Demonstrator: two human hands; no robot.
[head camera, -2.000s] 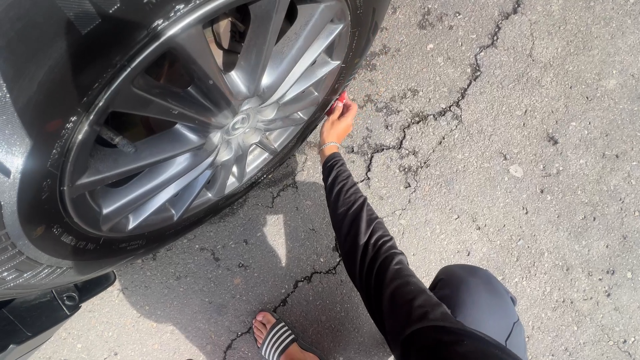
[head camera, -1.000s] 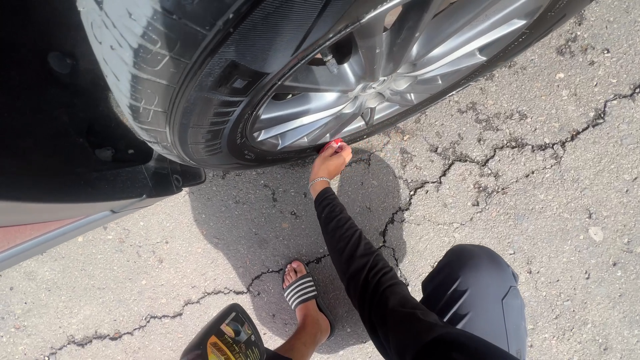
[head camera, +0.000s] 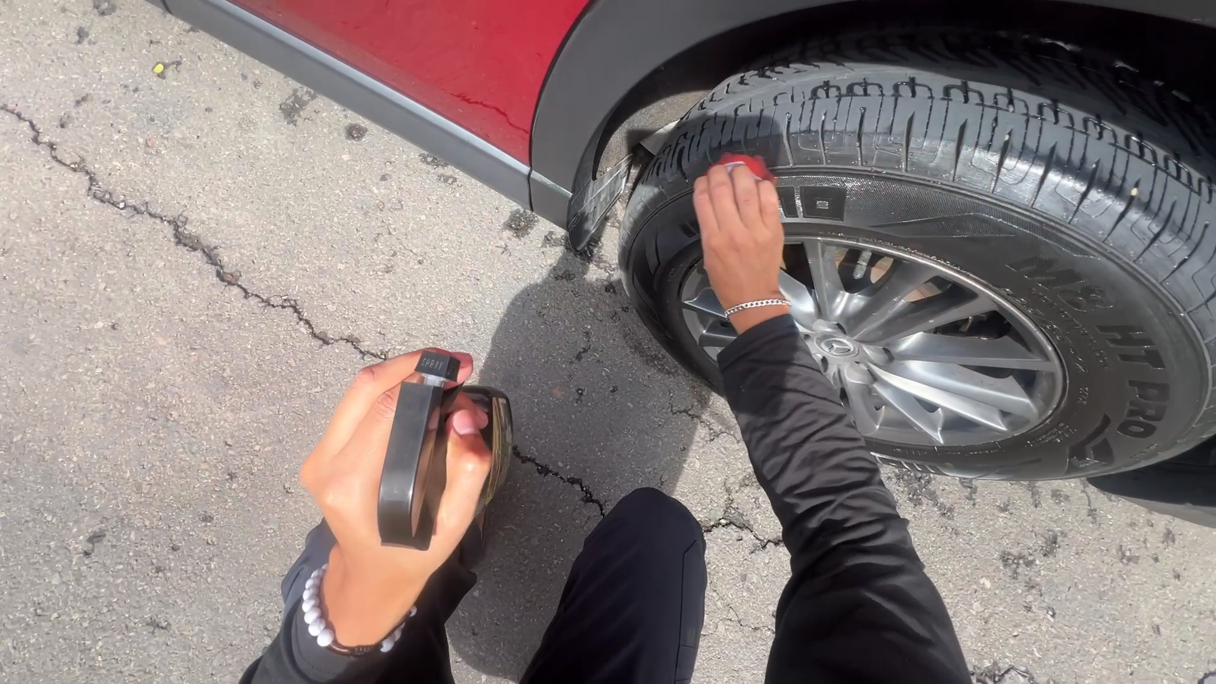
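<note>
My left hand (head camera: 394, 456), with a white bead bracelet at the wrist, grips a black spray bottle (head camera: 410, 456) by its trigger head; much of the bottle's body is hidden behind the fingers. Over at the car wheel, my right hand (head camera: 743, 228) presses a small red pad or cloth (head camera: 747, 165) against the upper left of the tire (head camera: 997, 237), where sidewall meets tread. The tire is black and looks shiny. Inside it sits a silver multi-spoke alloy rim (head camera: 969, 375), partly covered by my right wrist and sleeve.
Above the tire curves a black wheel arch (head camera: 608, 66), joined to a red car door panel (head camera: 456, 57) with a grey sill (head camera: 380, 104). A mud flap (head camera: 600, 204) hangs left of the tire. Cracked asphalt (head camera: 190, 380) lies below, and my knee (head camera: 627, 570) is bent near the wheel.
My right hand has moved with the red pad from the tire's lower edge to its upper left shoulder. My left hand with the spray bottle has come into view. The view has shifted strongly.
</note>
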